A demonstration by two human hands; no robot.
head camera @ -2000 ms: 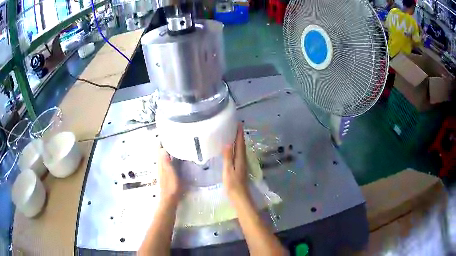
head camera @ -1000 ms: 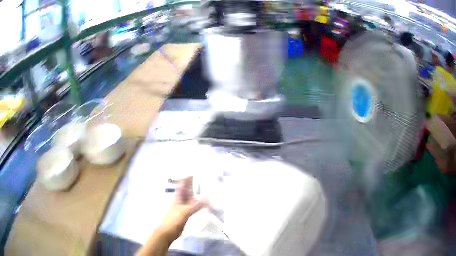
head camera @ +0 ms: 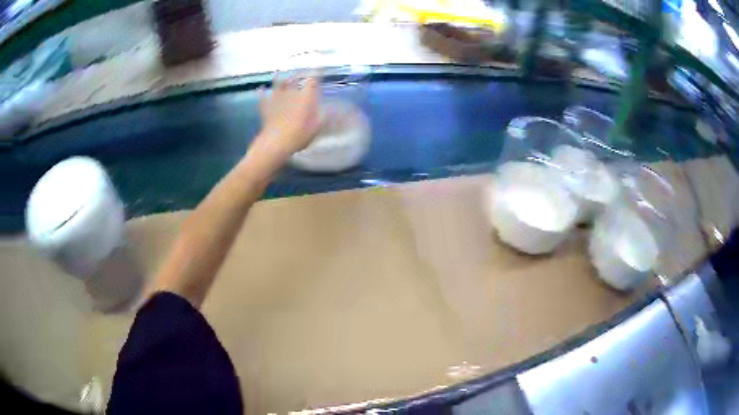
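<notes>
My left hand point(head camera: 292, 113), blurred, reaches over the conveyor belt point(head camera: 429, 121). It is at the upper left side of a housing point(head camera: 334, 142) with a white base. The housing's clear upper part is faint. Blur hides whether my fingers grip it. My right hand is not in view. Another housing point(head camera: 77, 207) stands white side up at the far left, its clear part below.
Three housings stand clear rim up on the cardboard sheet point(head camera: 348, 300) at the right, one of them in front point(head camera: 535, 211). The silver machine table point(head camera: 616, 365) is at the lower right. Green frame posts point(head camera: 636, 97) rise behind the belt.
The view has swung left, from the press head and fan to the belt. My left hand has moved from over the machine table to over the belt. The large white housing near me has left that spot.
</notes>
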